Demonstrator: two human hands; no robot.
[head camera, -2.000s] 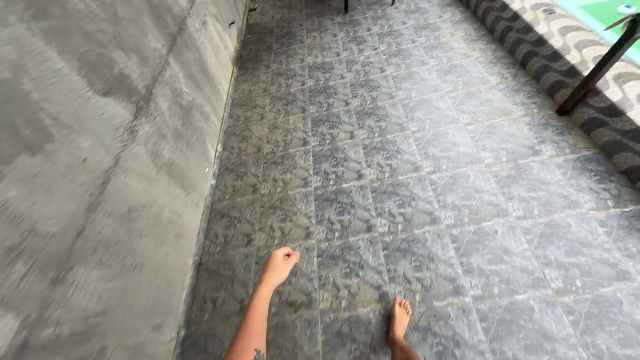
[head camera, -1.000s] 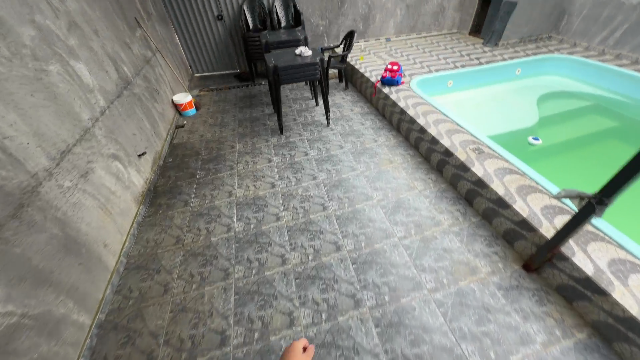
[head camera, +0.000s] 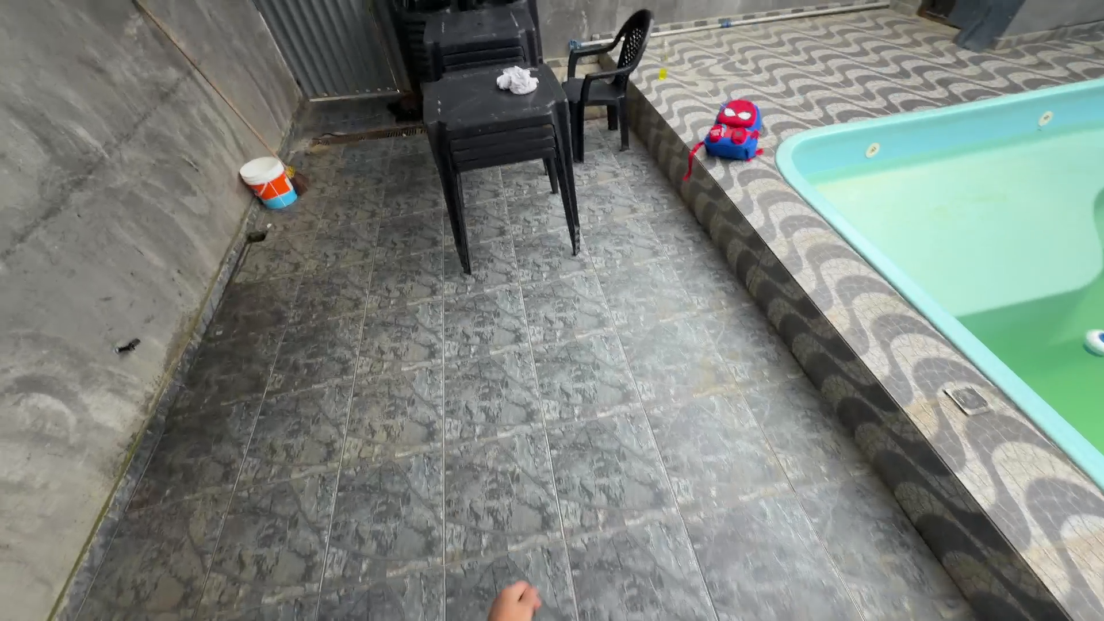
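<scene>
At the bottom edge, a little left of the middle, my left hand (head camera: 515, 599) shows only in part, its fingers curled together and nothing visible in them. It is over the grey patterned floor tiles (head camera: 492, 388) and touches no object that I can see. My right hand is outside the view. Farther ahead stands a stack of black plastic tables (head camera: 496, 108), with a crumpled white cloth or paper (head camera: 517, 80) on top.
A black plastic armchair (head camera: 608, 82) stands beside the tables. At left are a bucket (head camera: 269, 183), a long-handled broom (head camera: 211, 82) and a concrete wall (head camera: 103, 216). At right, a raised mosaic ledge (head camera: 828, 259) bears a red and blue backpack (head camera: 733, 131) beside a pool (head camera: 975, 216).
The view has tilted up and moved forward, bringing the stacked tables and backpack closer. My left hand shows less than two seconds ago. The post by the pool has left the view.
</scene>
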